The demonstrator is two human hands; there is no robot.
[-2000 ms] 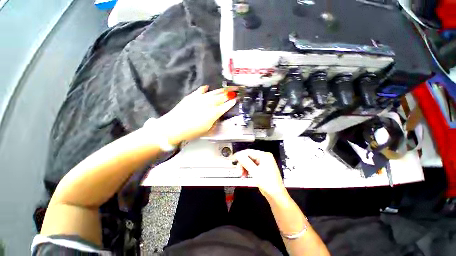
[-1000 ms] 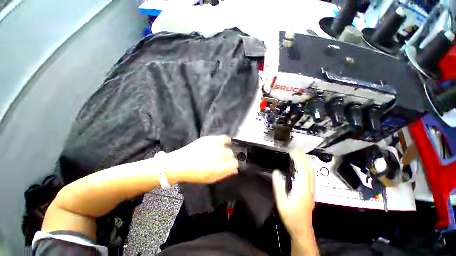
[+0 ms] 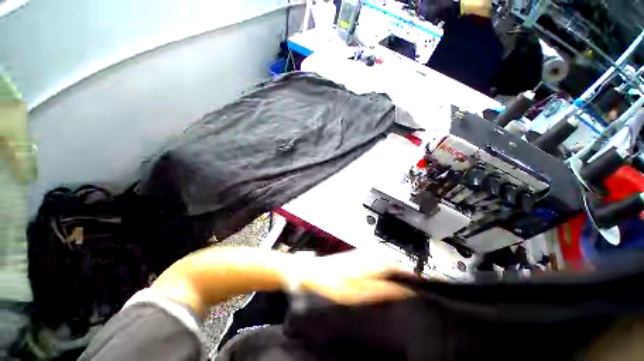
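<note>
A large grey garment lies over the table left of the overlock machine, clear of its needle area. My left hand is blurred, low in the centre, its fingers at the edge of a dark cloth in the foreground, which they seem to grip. That cloth spreads across the lower right and hides the table's front there. A dim skin-toned patch in the bottom right corner may be my right hand; it is too blurred to tell.
A black heap of cloth or bags is at the left. Black thread cones stand behind the machine. A person in dark clothes is at the back, near another white sewing machine. A pale wall runs along the left.
The view has swung, showing more of the back and left. The grey garment lies farther back, off the table's front. My left hand has left it and is now at a dark cloth in the foreground.
</note>
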